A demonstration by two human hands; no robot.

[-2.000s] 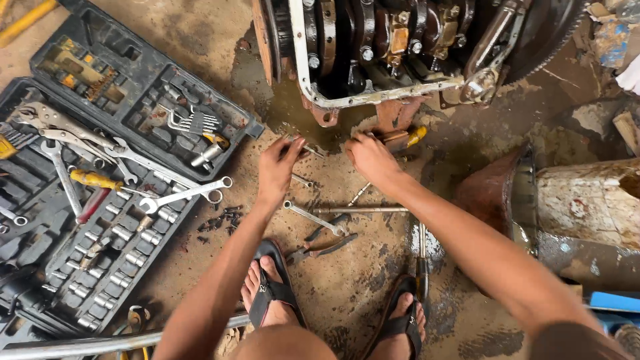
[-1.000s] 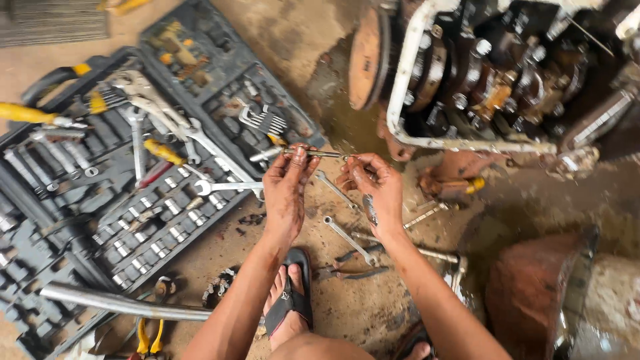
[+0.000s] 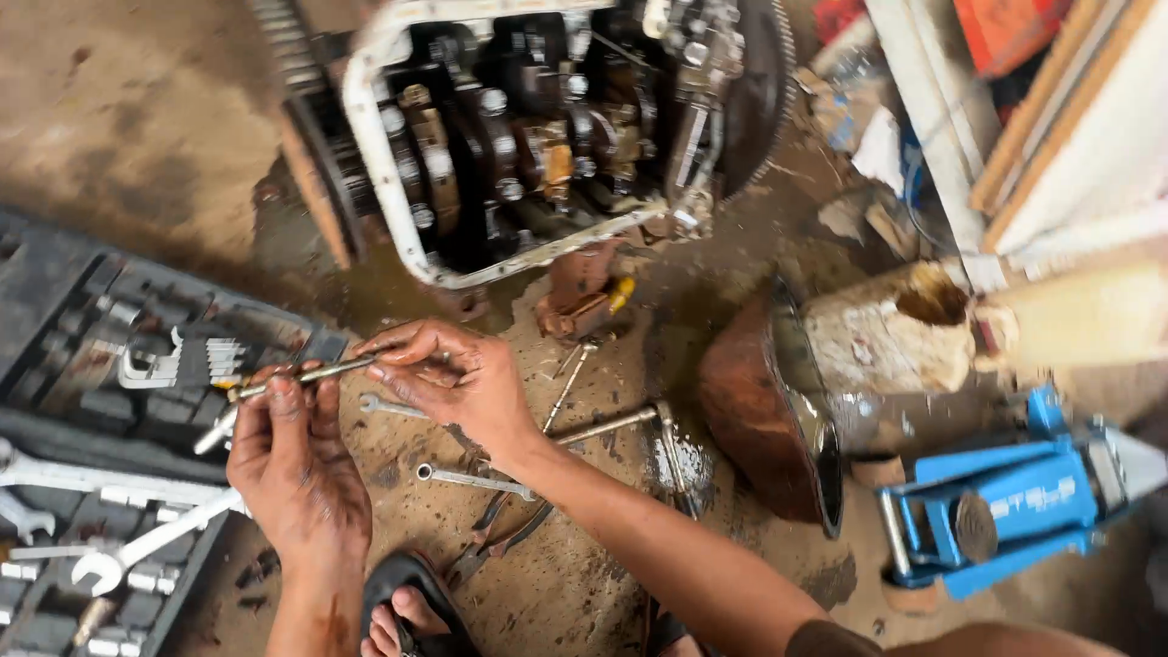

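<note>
A thin metal rod, perhaps a long bolt [image 3: 339, 369], is held between both hands above the dirty floor. My left hand [image 3: 297, 456] pinches its thicker end with thumb and fingers, beside the socket case. My right hand [image 3: 447, 379] has its fingertips on the other end. Above the hands lies an open engine block [image 3: 538, 137] with its crankshaft showing inside a pale gasket rim. Below my right hand, a combination wrench [image 3: 474, 480] lies on the floor near pliers [image 3: 500, 538]. Another wrench [image 3: 392, 406] is partly behind my right hand.
The tool case [image 3: 82, 411] with sockets, hex keys [image 3: 182, 360] and wrenches fills the left side. A ratchet-like bar [image 3: 607, 425], a cut rusty container [image 3: 762, 411], a log [image 3: 890, 328] and a blue floor jack [image 3: 1004, 502] are on the right. A sandalled foot is at the bottom.
Two seconds ago both hands were low over the floor near the engine. One second ago they held the rod up between them, and they still do. The view has shifted to the right since then.
</note>
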